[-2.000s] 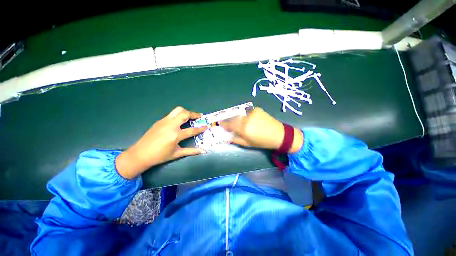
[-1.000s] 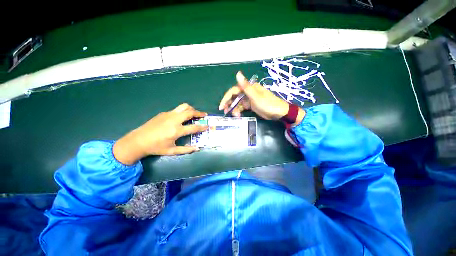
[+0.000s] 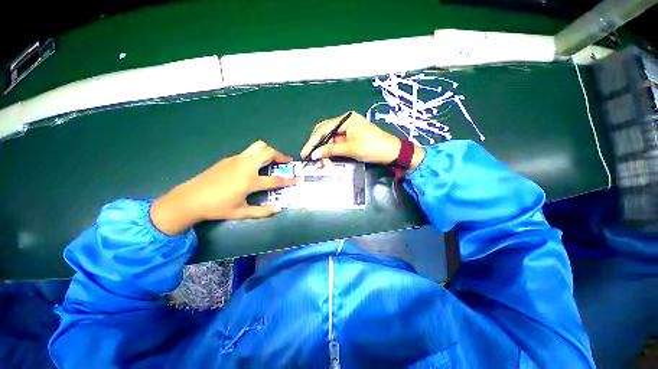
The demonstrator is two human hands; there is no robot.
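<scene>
A whitish, glaring smartphone unit (image 3: 325,193) lies flat on the dark green mat, its dark block at the right end. My left hand (image 3: 227,184) lies on its left end, fingers spread over the top and lower edges, pressing or steadying it. My right hand (image 3: 353,140) holds a slim dark pen-like tool (image 3: 333,137), tilted, with its lower end at the phone's upper edge. The fingers partly hide that end. A red band (image 3: 405,153) is on the right wrist.
A tangled pile of thin white strips (image 3: 415,108) lies beyond my right hand. A white rail (image 3: 325,66) borders the mat (image 3: 130,158). Beyond it a small phone-like unit (image 3: 29,65) is on the green belt. Grey trays (image 3: 635,137) stand at right. A bin of tangled scrap (image 3: 205,286) is below the edge.
The phone, tilted up earlier, now lies flat. My right hand swung away from it with the tool, then came back down to its upper edge. My left hand stayed at its left end.
</scene>
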